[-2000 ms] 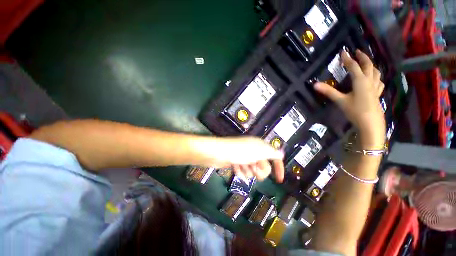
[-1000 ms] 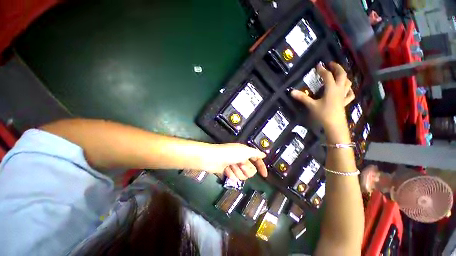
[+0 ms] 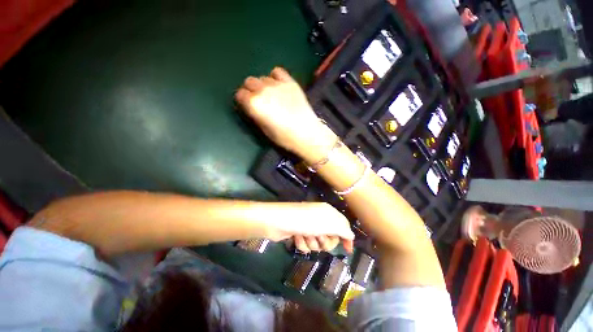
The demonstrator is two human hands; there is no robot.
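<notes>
Flat black units with white labels and gold spots [image 3: 403, 107] lie in pockets of a black foam tray [image 3: 338, 107]. My right hand [image 3: 272, 98] is over the green mat beyond the tray's left edge, fingers curled; whether it holds something cannot be told. Its forearm crosses the tray and hides several pockets. One unit [image 3: 296, 171] shows partly beside that arm. My left hand [image 3: 320, 233] is low at the tray's near corner, above the brown label packets [image 3: 302, 273], fingers bent down; its fingertips are partly hidden and no held thing can be made out.
A yellow packet [image 3: 351, 298] lies beside the brown ones on the green mat [image 3: 162, 97]. A white slip [image 3: 386, 174] is in the tray. Red trays [image 3: 471, 275] and a pinkish fan [image 3: 543, 244] stand at the right. A grey metal post [image 3: 530, 192] runs at the right.
My right hand has moved left from a unit in the tray to the mat, its fingers now curled. The small white piece seen there on the mat is no longer visible. The left hand stays low.
</notes>
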